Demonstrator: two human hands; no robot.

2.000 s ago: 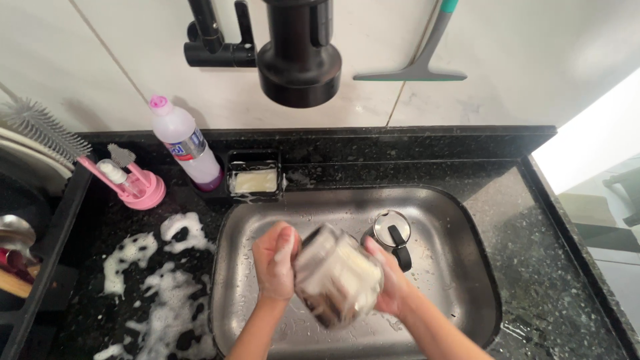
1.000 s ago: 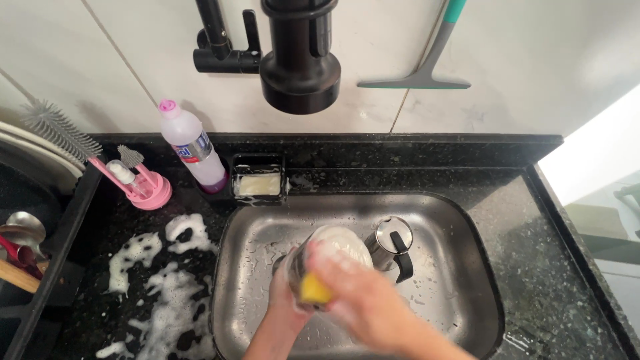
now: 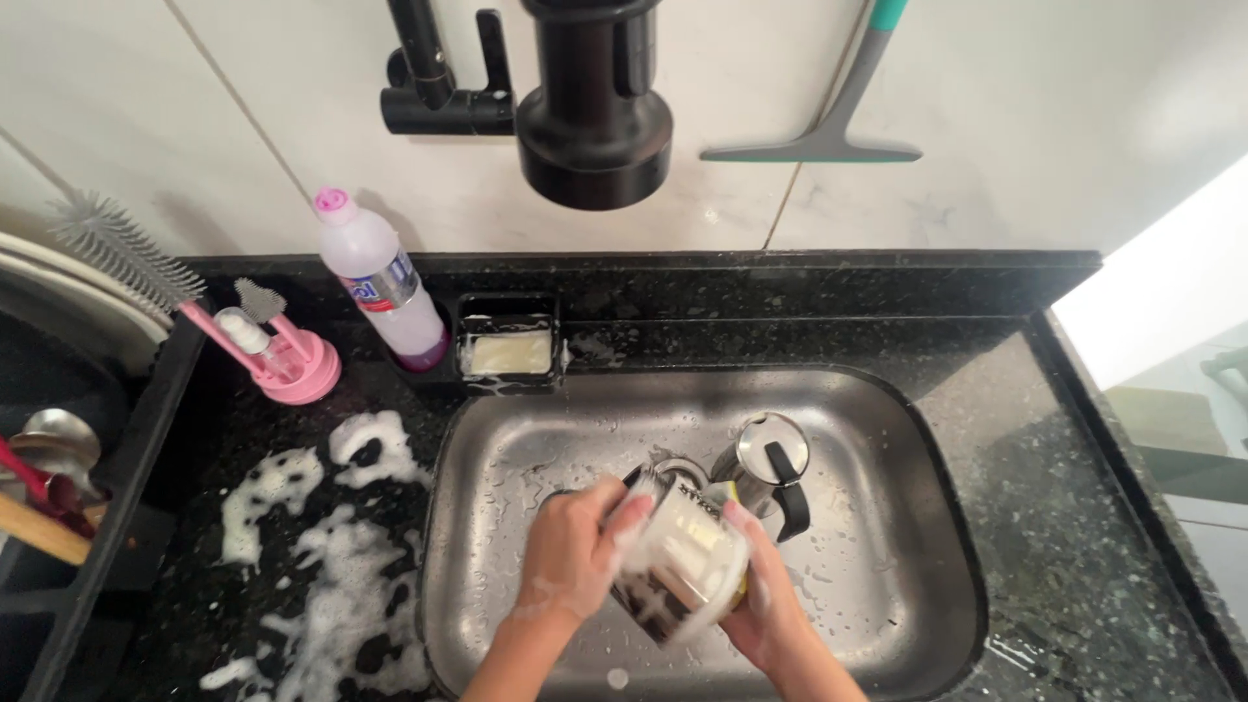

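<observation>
Over the stainless steel sink (image 3: 877,585), my left hand (image 3: 575,546) grips the rim end of a soapy clear container (image 3: 682,556) with dark and pale markings. My right hand (image 3: 765,595) presses a yellow sponge (image 3: 733,585), mostly hidden by the container and fingers, to the container's other end. Suds cover parts of both hands. A metal pot with a lid and black handle (image 3: 770,453) stands in the sink just behind my right hand.
Above the sink hangs a black faucet (image 3: 595,146). Behind it are a soap dish (image 3: 509,353), a detergent bottle (image 3: 385,283) and a pink brush holder (image 3: 302,369). Foam (image 3: 341,575) lies on the left granite counter; a squeegee (image 3: 829,146) hangs on the wall; a dish rack (image 3: 127,468) is at left.
The container has turned in my hands. My right hand, which was across its top with the yellow sponge one second ago, is now at its right side.
</observation>
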